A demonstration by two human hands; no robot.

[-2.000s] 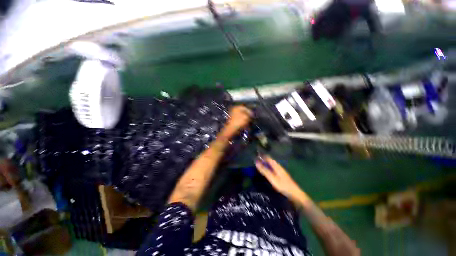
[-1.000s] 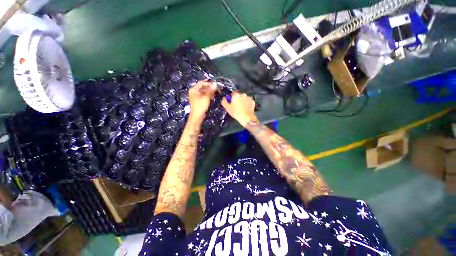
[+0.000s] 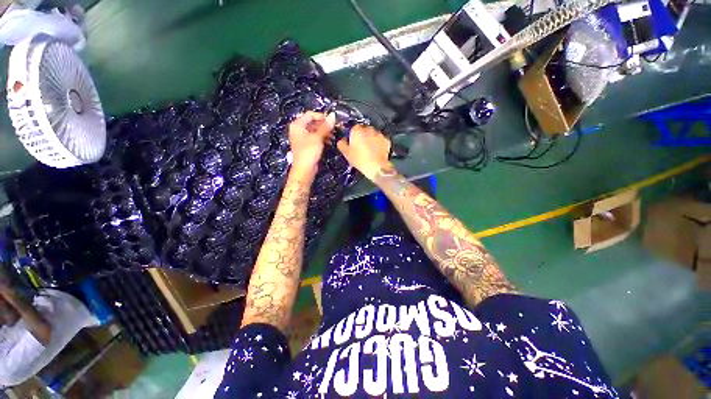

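My left hand is at the right end of the black glossy parts trays, fingertips pinched on a small pale piece that I cannot make out. My right hand is close beside it, fingers curled around something small and dark, mostly hidden by the hand. Thin black cable loops just beyond both hands. The hands are near each other over the bench edge; whether their items touch is unclear.
A white desk fan stands at left. A white-and-black fixture, a long coil spring, a brown carton and coiled cables are at right. An open carton is on the floor. Another person's arm shows lower left.
Since the first frame both hands have come together at the tray edge. Over the last second they shift slightly up in the view and stay close together.
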